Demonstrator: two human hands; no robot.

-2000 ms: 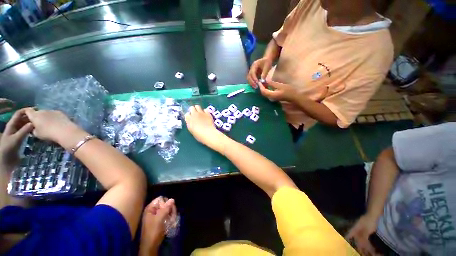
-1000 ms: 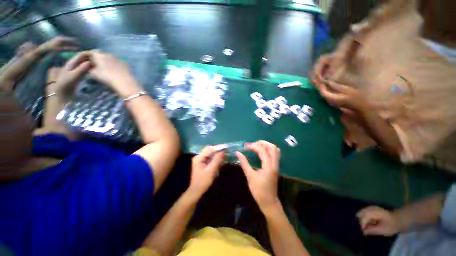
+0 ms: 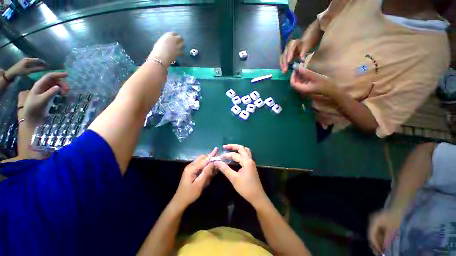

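Observation:
My left hand (image 3: 196,175) and my right hand (image 3: 241,170) meet just off the table's front edge. Between their fingertips they hold a small white unit (image 3: 216,159) with clear, shiny plastic film around or beside it; how far it is inside the bag I cannot tell. A cluster of loose white units (image 3: 246,100) with dark windows lies on the green table (image 3: 210,135) ahead. A glinting heap of bagged units (image 3: 175,102) lies to its left, partly behind another person's arm.
A person in blue (image 3: 65,200) reaches across the left side over a pocketed tray (image 3: 60,120) near clear blister trays (image 3: 95,65). A person in peach (image 3: 380,65) works at the right. A white stick (image 3: 261,78) lies near the green post (image 3: 226,40). White units sit on the conveyor (image 3: 125,32).
My right hand came back from the cluster and joined my left at the table edge. The lone unit near the front of the cluster is gone. The person in blue has reached toward the conveyor.

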